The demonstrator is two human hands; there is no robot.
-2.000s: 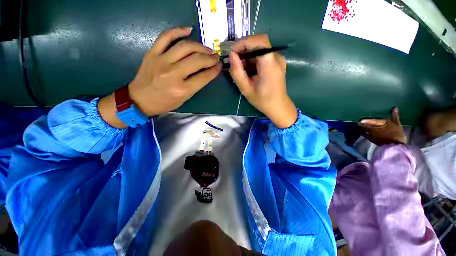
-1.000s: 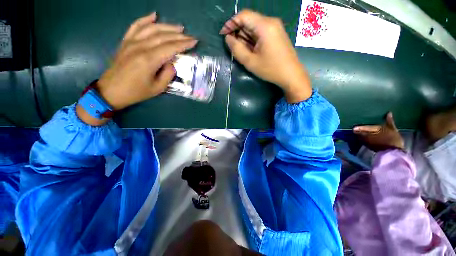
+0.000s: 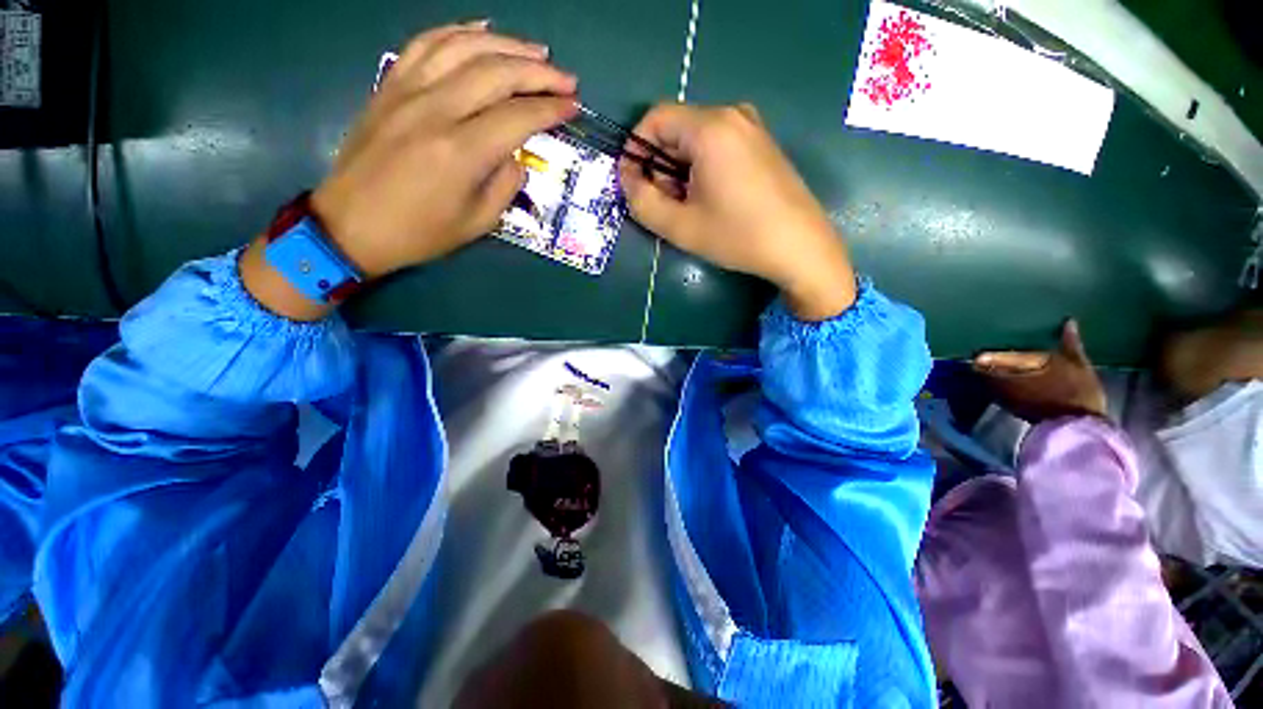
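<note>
An open phone [image 3: 565, 208] lies slantwise on the dark green mat, its bright circuit-board end showing to the right of my left hand. A yellow-orange flex cable [image 3: 532, 159] shows on it. My left hand [image 3: 441, 153] lies over the phone's left part and hides much of it, fingers at its far edge. My right hand [image 3: 713, 187] is closed around dark tweezers [image 3: 610, 135], which point left towards my left fingertips above the phone. What the tweezer tips touch is too small to tell.
A white card [image 3: 990, 100] with scattered red pieces [image 3: 898, 58] lies at the far right. A white rail [image 3: 1136, 63] curves behind it. A black box [image 3: 21, 63] and a cable [image 3: 94, 180] are at the left. Another person's hand [image 3: 1046, 374] rests near the bench edge at the right.
The phone was upright in view, with both hands at its near end; it now lies slantwise. The tweezers now point left towards my left fingers.
</note>
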